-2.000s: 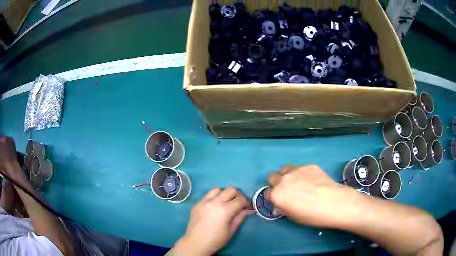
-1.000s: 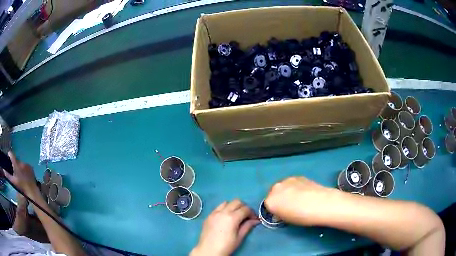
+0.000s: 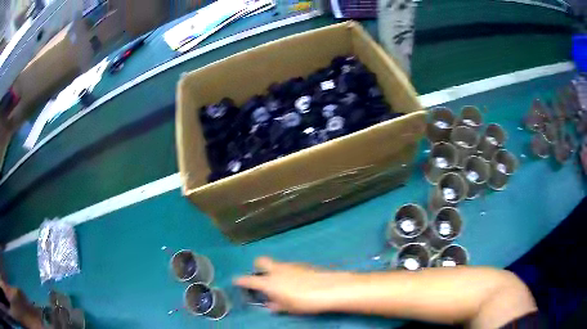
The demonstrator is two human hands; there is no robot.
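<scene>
My right hand (image 3: 283, 286) reaches in from the right, blurred, with its fingers around the rim of a cylindrical housing (image 3: 256, 296). The housing looks dark inside and is mostly hidden by the hand. My left hand is out of the picture. Two housings with dark fitted inserts stand just left of my right hand, one farther back (image 3: 185, 265) and one nearer (image 3: 201, 299). A large open cardboard carton (image 3: 309, 183) full of black plastic inserts (image 3: 277, 122) stands behind my hand.
Several housings with pale centres (image 3: 448, 187) stand clustered at the right, near my forearm. More housings stand at far right. A clear bag of small pieces (image 3: 58, 250) lies at left, beside another person's hand (image 3: 22, 311). A white strip (image 3: 122, 204) edges the bench.
The view has swung to the right and tilted. My right hand has moved with the housing towards the two fitted ones. My left hand has left the picture.
</scene>
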